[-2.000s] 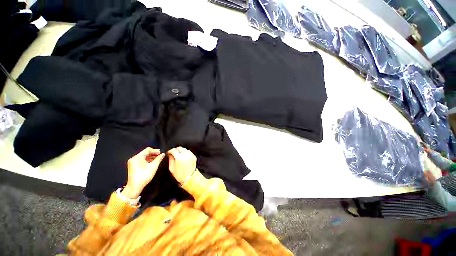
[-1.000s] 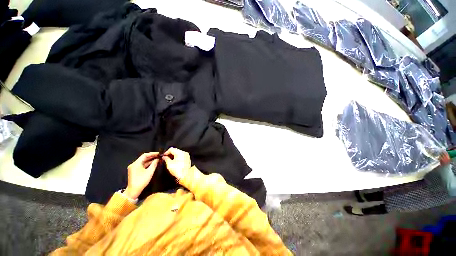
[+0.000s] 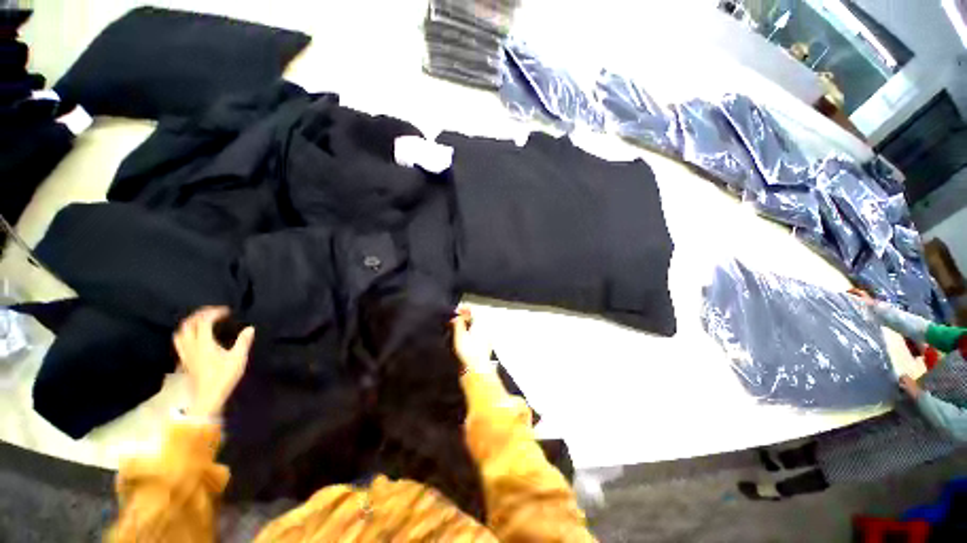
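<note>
A black coat [image 3: 297,276] lies spread on the cream-white table in front of me, its lower part towards me. A dark round button [image 3: 372,262] shows near its middle. My left hand [image 3: 212,355] is at the coat's left side, thumb and fingers apart, with a dark gap between them. My right hand [image 3: 467,337] is at the coat's right side, its fingertips at the cloth edge; its grip is unclear. A white label [image 3: 423,154] lies at the coat's upper right.
A folded black coat [image 3: 562,228] lies right of the spread one, another [image 3: 180,64] behind. Bagged garments [image 3: 742,149] line the far side. A person's hands [image 3: 910,385] touch a bagged garment [image 3: 795,334] at right. A dark pile [image 3: 32,138] stands far left.
My hands have parted from the coat's front middle, left hand to the left and right hand to the right. The view has tilted up, showing a stack at the back.
</note>
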